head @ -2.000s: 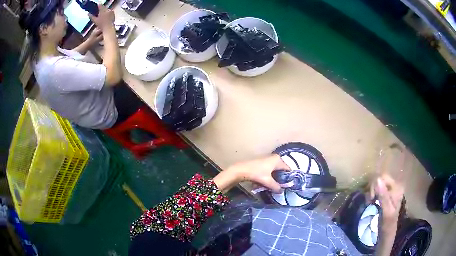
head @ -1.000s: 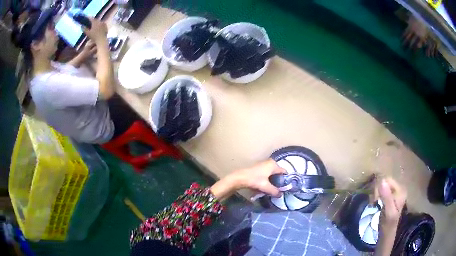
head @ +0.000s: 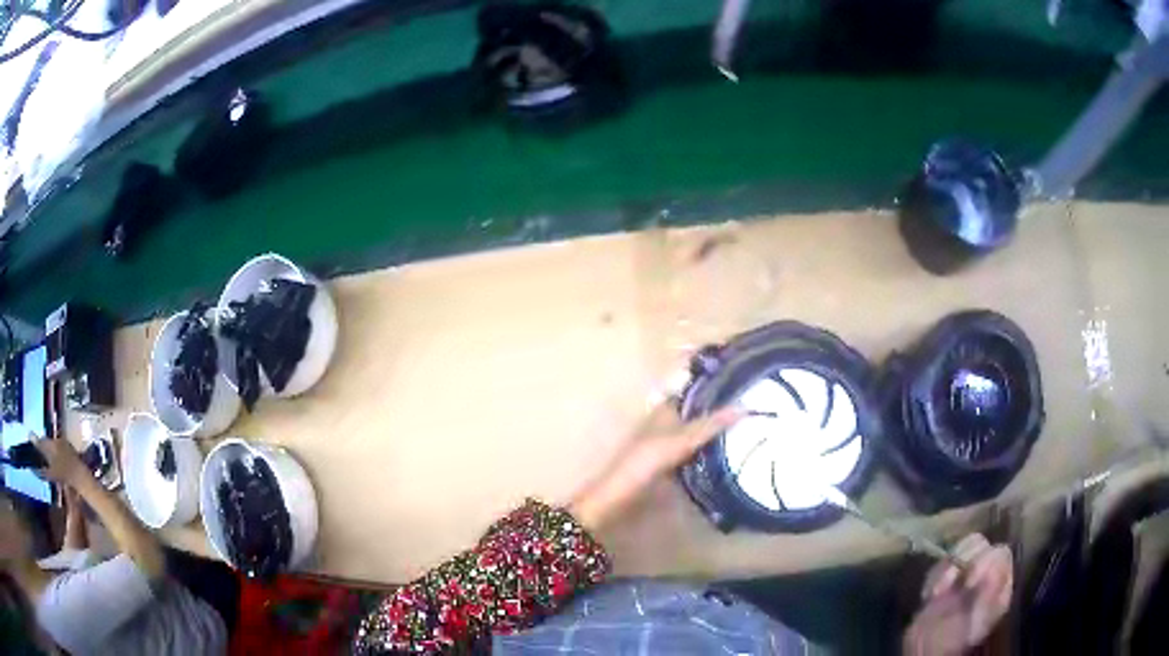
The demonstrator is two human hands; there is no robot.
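A round black housing (head: 703,484) with a white fan-like centre lies flat on the bench in front of me. My left hand (head: 667,446) rests at its left edge, with the fingers reaching over the rim onto the white centre. My right hand (head: 968,590) is at the lower right, closed around a thin pale rod (head: 897,525), whose far end reaches the lower right part of the white centre. Whether my left fingers grip anything is hard to tell. A second black housing (head: 970,400) with a dark, shiny centre lies to the right.
A dark cup (head: 961,205) with a bluish shine stands at the bench's far edge. Several white tubs (head: 305,493) holding black parts stand on the left of the bench (head: 474,397). Another person (head: 122,602) sits at the lower left. A green belt (head: 756,154) runs behind.
The view has swung to the right. The wheel-like housing with a bar across it is no longer in front of my left hand; a wider housing with an uncovered white centre is there.
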